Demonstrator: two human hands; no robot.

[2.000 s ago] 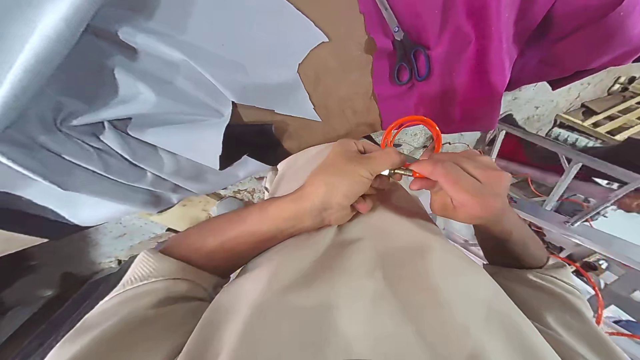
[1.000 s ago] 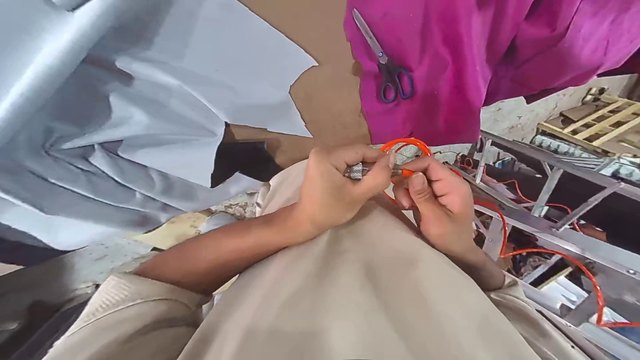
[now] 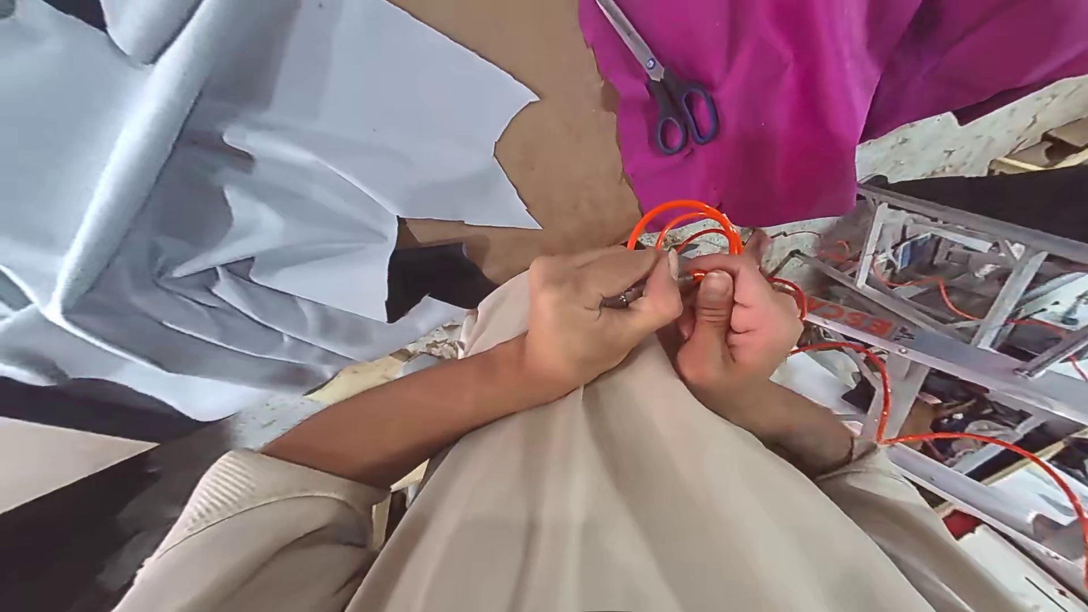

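Observation:
At the middle of the view, my left hand (image 3: 595, 314) pinches a small metal hose fitting (image 3: 622, 299), whose end shows below the fingers. Right beside it, my right hand (image 3: 739, 319) grips the orange hose (image 3: 682, 206) close to the fitting, thumb bent over it. The hose loops up behind both hands and trails off to the lower right. Fingers hide the joint between hose and fitting. Above the hands, scissors (image 3: 667, 93) with dark handles lie on magenta leather or similar sheet material (image 3: 782, 110).
Grey sheet material (image 3: 314, 170) with ragged edges hangs over the left side, beside a brown sheet (image 3: 561, 153). A black piece (image 3: 433, 276) lies under them. At the right an aluminium ladder (image 3: 952, 344) lies on its side, with orange hose crossing it and clutter behind.
My right hand has turned from reaching over the hose to a bent-thumb grip beside my left hand. The metal fitting, more exposed between the hands earlier, is now mostly covered by fingers.

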